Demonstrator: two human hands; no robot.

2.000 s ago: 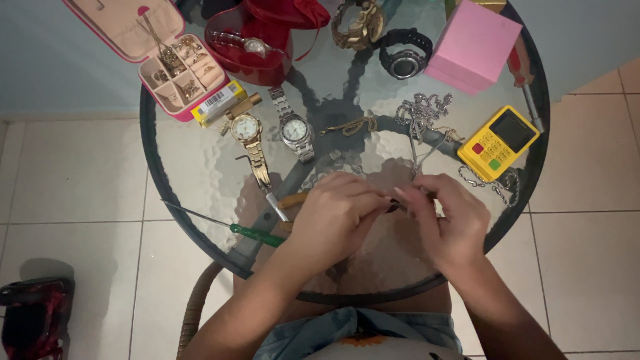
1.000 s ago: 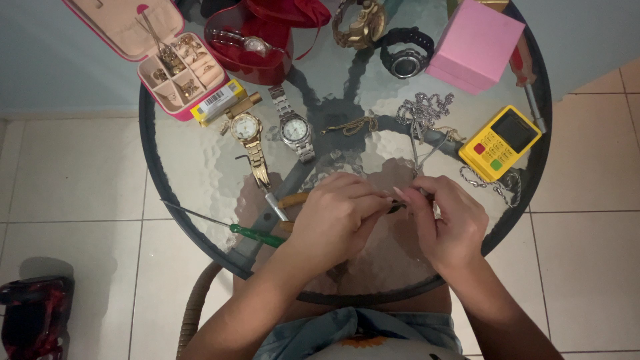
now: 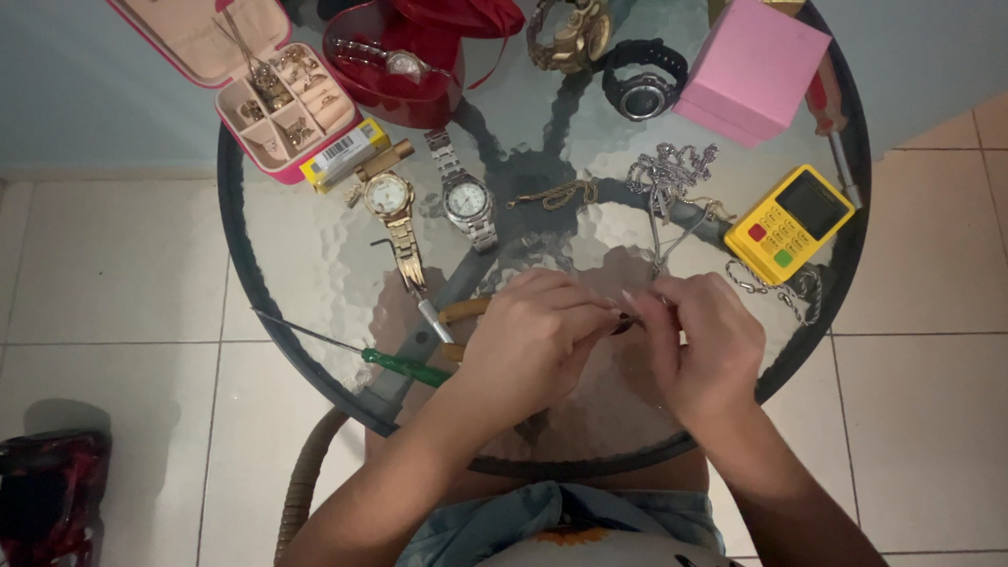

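My left hand [image 3: 535,339] and my right hand [image 3: 701,339] meet over the near part of the glass table, pinching a small dark item [image 3: 624,323] between their fingertips; its kind cannot be told. A thin silver-coloured metal piece [image 3: 660,256] rises just above the right fingers, by a tangled silver chain [image 3: 669,169]. Left of my left hand lie tan-handled pliers [image 3: 465,309], partly hidden, and a green-handled screwdriver [image 3: 405,368]. Above them rest a gold-coloured wristwatch [image 3: 388,195] and a silver-coloured wristwatch [image 3: 468,199]. A gold-coloured chain [image 3: 555,195] lies to their right.
A pink jewelry box [image 3: 291,169], a red heart-shaped box [image 3: 394,106], a black watch [image 3: 643,96] and a pink box [image 3: 752,71] stand along the far side. At right are a yellow card terminal [image 3: 790,224], a red-handled screwdriver [image 3: 827,106] and a bracelet [image 3: 787,298].
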